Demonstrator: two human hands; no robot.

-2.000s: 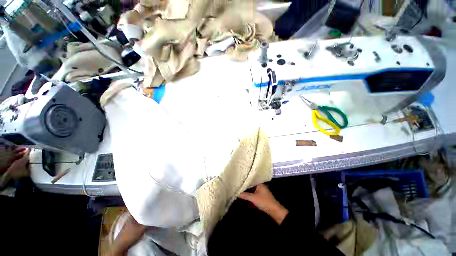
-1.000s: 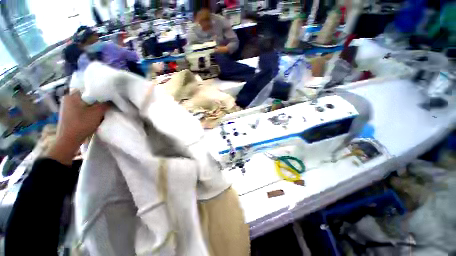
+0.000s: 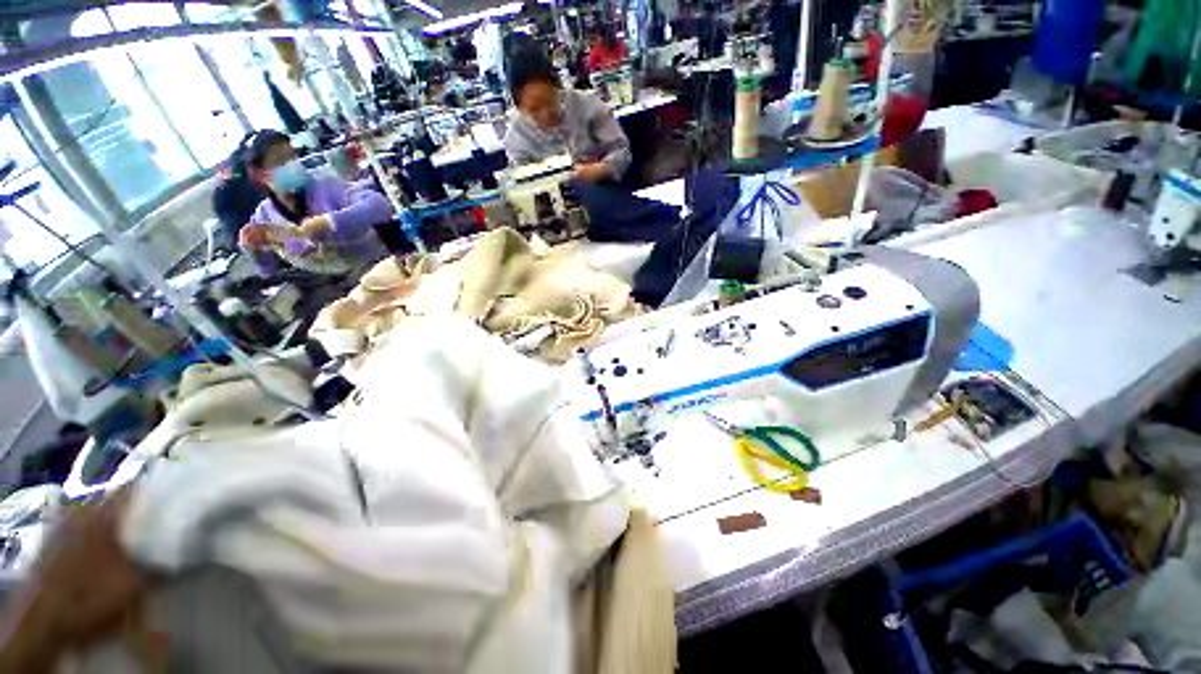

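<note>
A garment piece [image 3: 395, 487], white inside out with tan seam lines, is bunched up in front of me over the table's left part. A tan outer part of it [image 3: 635, 593] hangs at its right side. My left hand [image 3: 79, 579] is blurred at the lower left edge and grips the garment's left end; its fingers are mostly hidden. My right hand is not in view. The scissors [image 3: 777, 458], with one yellow and one green loop, lie on the table beneath the sewing machine's arm.
The white sewing machine [image 3: 751, 369] stands right of the garment. A heaped tan garment pile [image 3: 487, 290] lies behind. Two brown tabs [image 3: 740, 523] lie near the table edge. A blue crate [image 3: 1001, 579] with cloth is below right. Two people [image 3: 310, 211] sit at machines farther back.
The white garment has been lifted off the table, then lowered and spread leftward. My left hand has moved from upper left to lower left. My right hand has left the view. The camera looks farther forward.
</note>
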